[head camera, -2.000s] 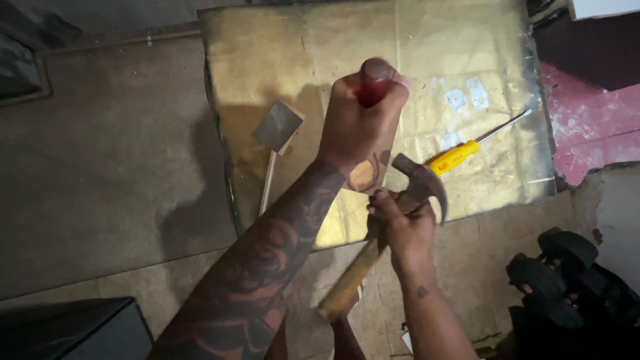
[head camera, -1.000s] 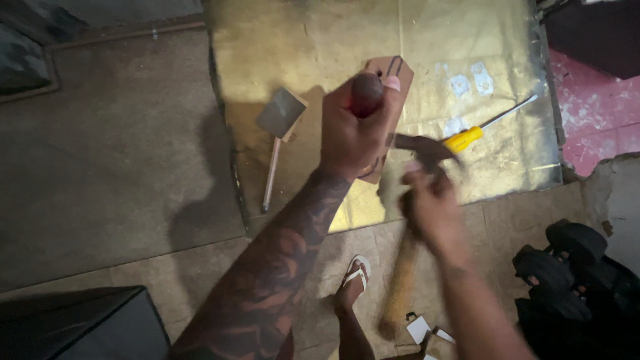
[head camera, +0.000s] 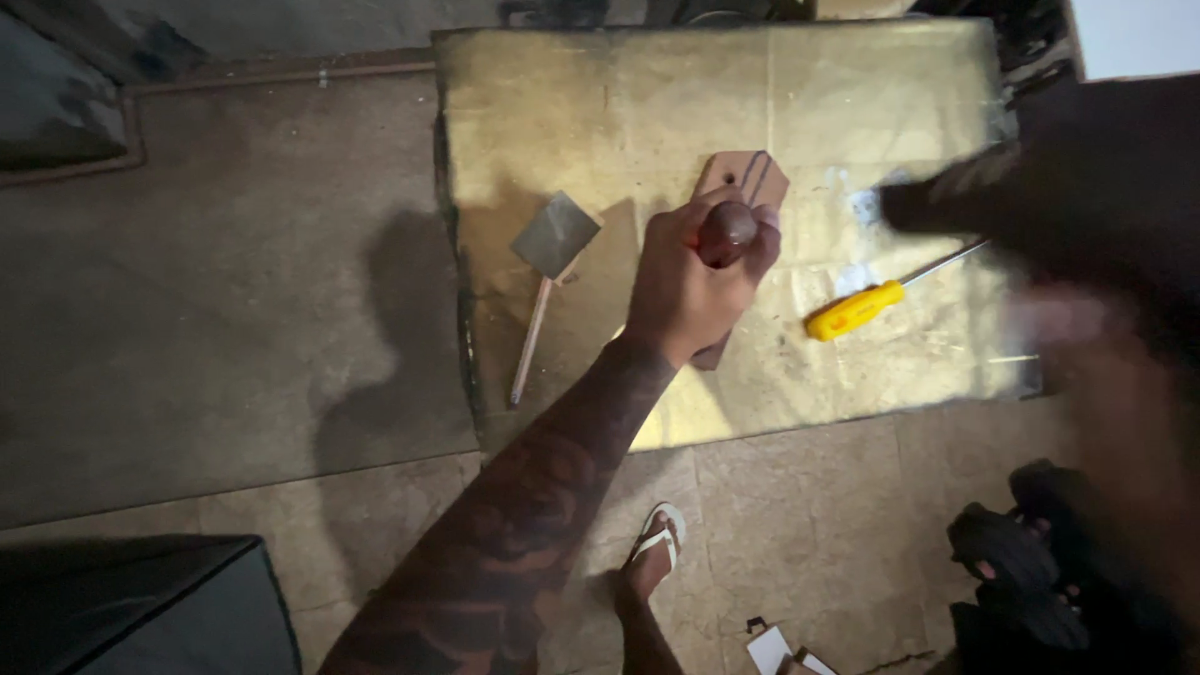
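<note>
My left hand (head camera: 698, 272) is closed around an upright tool with a rounded reddish-brown handle (head camera: 727, 232); its lower end is hidden. Beneath it lies a flat wooden piece (head camera: 764, 178) with a hole and two dark lines. On the right, strongly blurred, my right hand (head camera: 1059, 319) is raised with the claw hammer (head camera: 947, 197), whose dark head is at the hand's upper left. A screwdriver with a yellow handle (head camera: 855, 311) lies between the hands. Left of my left hand are a grey square plate (head camera: 556, 236) on a small block and a pencil-like stick (head camera: 532, 342).
A worn yellowish sheet (head camera: 600, 122) covers the work surface, with a grey surface (head camera: 234, 309) to its left. Below are a tiled floor (head camera: 806, 487), a foot in a white flip-flop (head camera: 659, 544), black footwear or bundles (head camera: 1012, 553) and a dark box (head camera: 159, 600).
My right hand has swung the hammer up and to the right, away from my left hand. My left hand keeps its grip on the handle over the wood.
</note>
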